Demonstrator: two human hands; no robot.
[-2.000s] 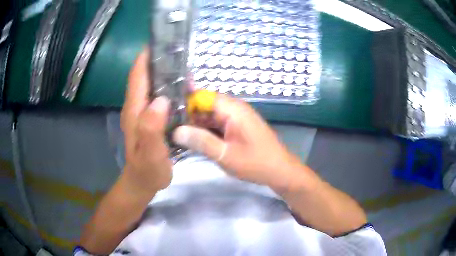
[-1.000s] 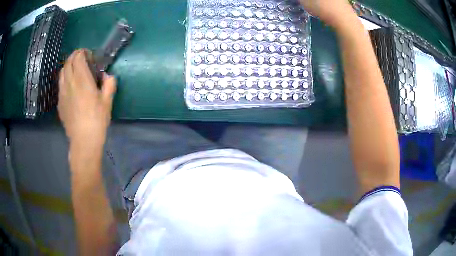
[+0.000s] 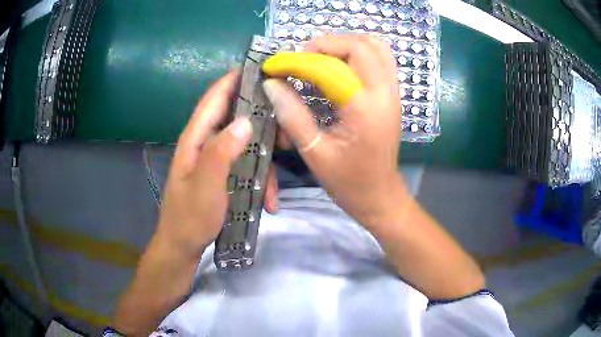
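Note:
A grey metal fixture strip (image 3: 245, 187) is held nearly upright, its lower end over the lap. My left hand (image 3: 204, 164) grips it around its middle, thumb on its face. My right hand (image 3: 356, 112) is at the strip's upper end. Its index finger wears a yellow finger cot (image 3: 316, 74), and its thumb wears a pale cot. The index tip and thumb are close together at the strip's upper right edge; whether a part is between them cannot be told. Behind my right hand lies a clear blister tray (image 3: 419, 72) with rows of small round silver parts.
Several strips (image 3: 59, 72) stand side by side at the left on the green surface. A dark stack of strips (image 3: 537, 112) stands at the right, with clear glossy trays (image 3: 584, 131) beyond it. A blue stool (image 3: 550, 214) is below right. A white rail (image 3: 478, 20) runs behind.
My left hand has come from the left to the middle and holds a strip upright. My right hand has come back from the tray's far right corner to the strip's upper end.

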